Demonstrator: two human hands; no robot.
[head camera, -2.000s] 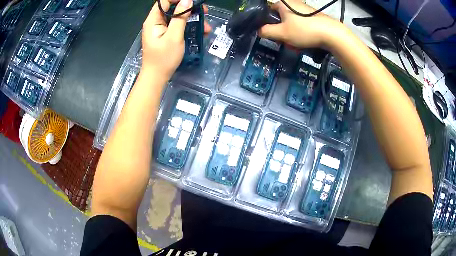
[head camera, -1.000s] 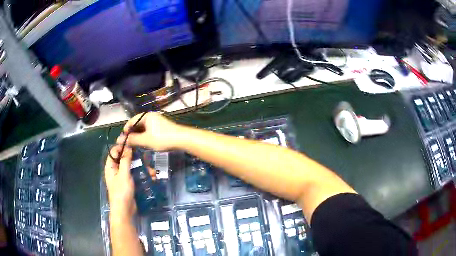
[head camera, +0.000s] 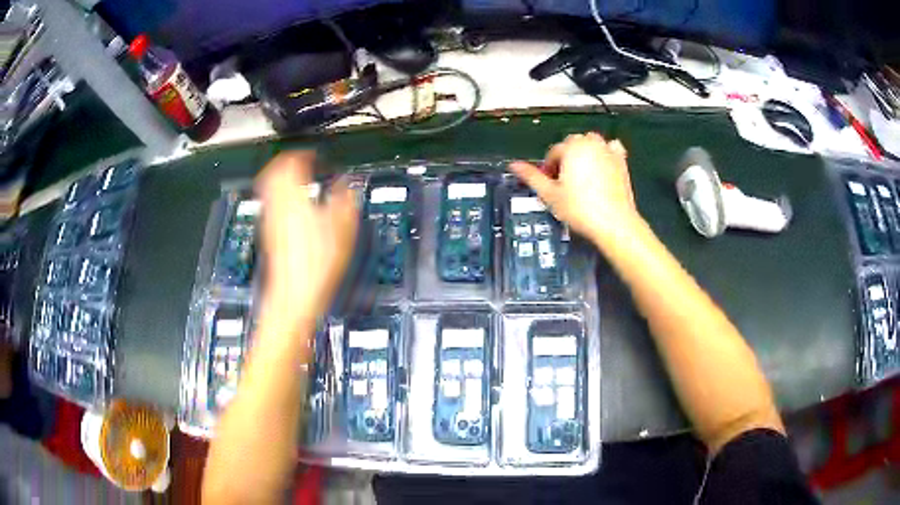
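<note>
A clear plastic tray (head camera: 395, 460) lies before me with two rows of dark blue-green circuit boards (head camera: 461, 380) in its pockets, white labels at their top ends. My left hand (head camera: 311, 232), blurred, is over the tray's back row at the left, thumb and fingers apart, with nothing visible in it. It hides part of the boards below. My right hand (head camera: 592, 185) is at the tray's back right corner, its thumb by the top end of the rightmost back board (head camera: 536, 252). I cannot tell whether its fingertips hold anything.
A white barcode scanner (head camera: 725, 202) lies on the mat to the right. Other filled trays stand at far left (head camera: 84, 286) and far right (head camera: 876, 266). Behind are a black scanner (head camera: 321, 99), cables, a computer mouse (head camera: 787, 122) and a red-labelled bottle (head camera: 178, 97). An orange-and-white fan (head camera: 135, 446) is below left.
The black scanner has left my right hand. Both hands then held a black cord at the tray's left. Now they are apart, my right hand has moved right, and no cord shows in them.
</note>
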